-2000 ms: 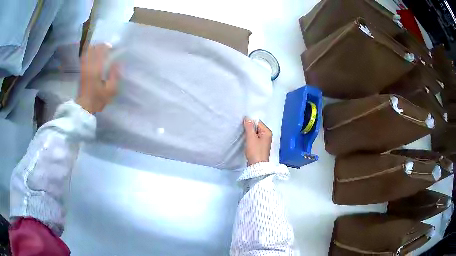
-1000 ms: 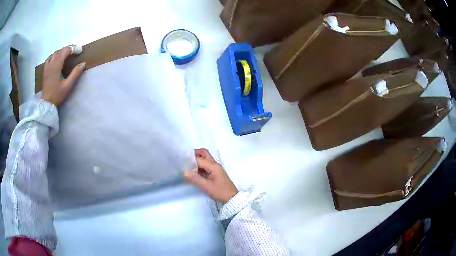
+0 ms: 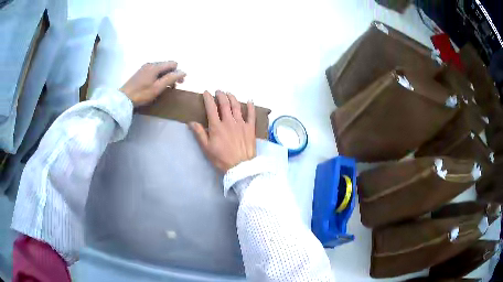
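Observation:
A brown bag (image 3: 185, 104) lies flat in front of me, its far edge bare. Tissue paper (image 3: 165, 187) covers the rest of it and looks grey over the bag. A small pale spot shows through near the close side. My left hand (image 3: 153, 83) is at the bag's far left edge, fingers bent, with a white band on a fingertip; whether it grips the edge is unclear. My right hand (image 3: 230, 129) lies flat with fingers spread across the bare brown strip and the tissue's far edge.
A blue tape dispenser (image 3: 333, 202) with a yellow roll stands right of the bag. A blue-rimmed tape roll (image 3: 289, 135) lies by the bag's far right corner. Several brown bags (image 3: 394, 118) stand at right. Wrapped packets (image 3: 69, 66) are at the far left.
My right hand has moved from the tissue's near right corner up onto the bag's far edge. My left hand has shifted along the far edge. The camera view has also shifted.

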